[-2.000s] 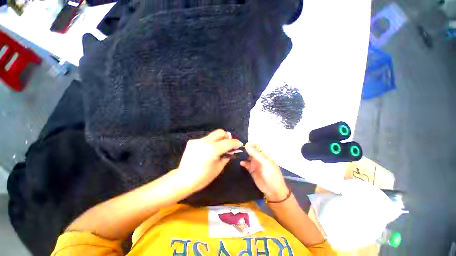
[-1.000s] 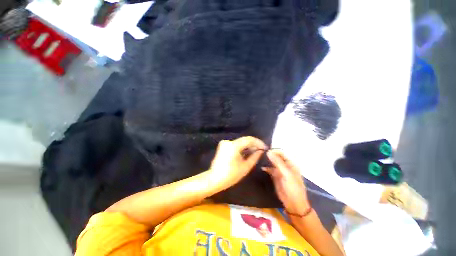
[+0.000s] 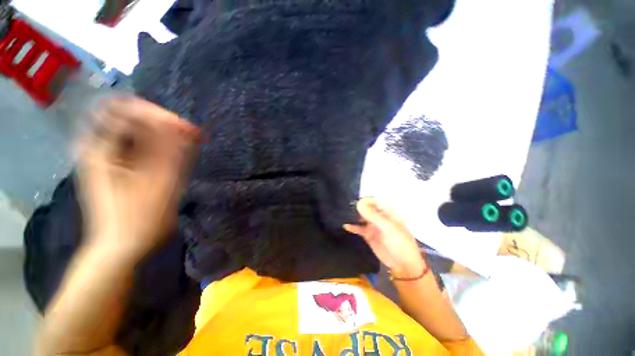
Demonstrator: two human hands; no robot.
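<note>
A large black garment [image 3: 264, 104] with a nubbly surface lies over my lap and the white table, with a fold across its lower part. My left hand [image 3: 139, 149] is raised over the garment's left side, with curled fingers. It is strongly blurred, and I cannot tell if it holds a needle or thread. My right hand [image 3: 376, 226] is at the garment's lower right edge, thumb a little apart from the forefinger. Whether it pinches the cloth is unclear. A pile of tiny dark pieces [image 3: 420, 146] lies on the tabletop to the right.
Three black thread cones [image 3: 480, 212] with green rings lie on the white table [image 3: 487, 83]. A white plastic bag [image 3: 505, 306] and cardboard [image 3: 532, 250] are at the lower right. A red stool [image 3: 35, 61] is at the upper left, a blue basket [image 3: 555, 108] at the right.
My left hand has left my right hand and swung up and left. My right hand has stayed by the garment's edge. The view has also shifted.
</note>
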